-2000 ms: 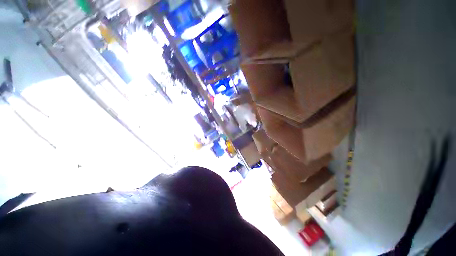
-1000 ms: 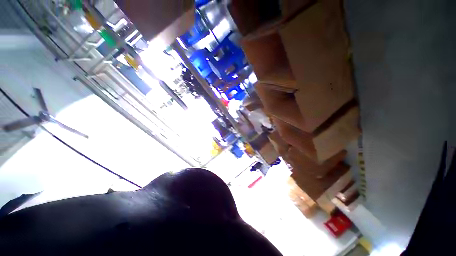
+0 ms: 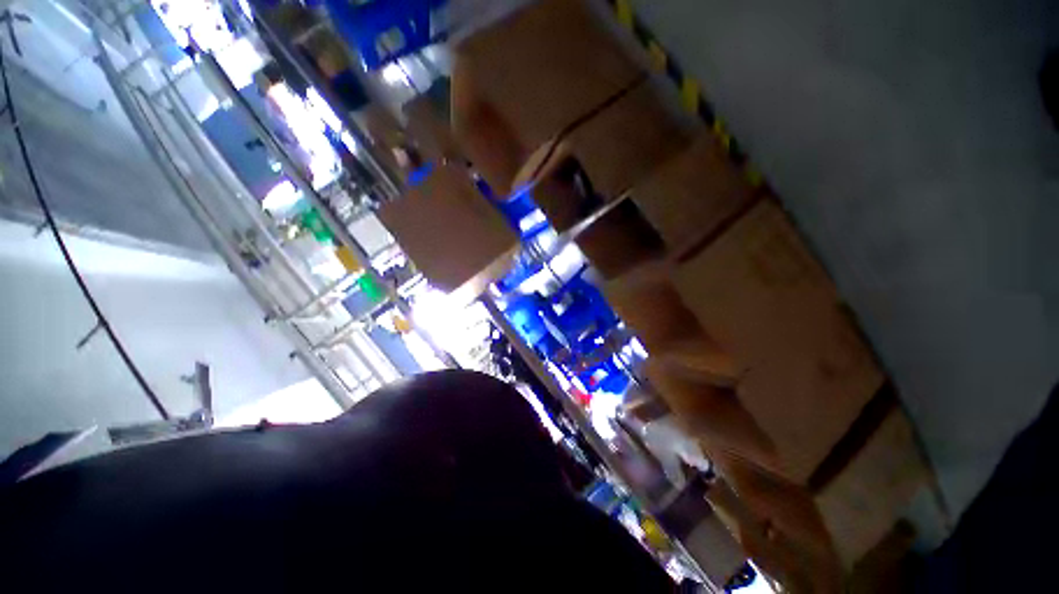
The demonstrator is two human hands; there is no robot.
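Neither of my hands shows in the head view. A large dark rounded object [image 3: 348, 499] fills the bottom left, nearest the camera; I cannot tell whether it is clothing or a cap. A row of open brown cartons [image 3: 778, 325] stands along the floor's edge, running from the upper middle to the lower right, some with flaps up. Another brown carton [image 3: 447, 226] sits left of the row, beside the racks. The picture is tilted sideways and partly blurred.
Blue totes [image 3: 563, 319] stand behind the cartons. Metal rack tubes [image 3: 290, 313] run along the left. Black-yellow tape [image 3: 697, 99] edges the grey floor [image 3: 917, 174]. A dark shape [image 3: 1022, 499] cuts into the lower right corner. A dark cable hangs at far left.
The view has turned, so the cartons and racks sit lower and more slanted. The ceiling fan and red bin have left the picture. More cartons and tape show at the top.
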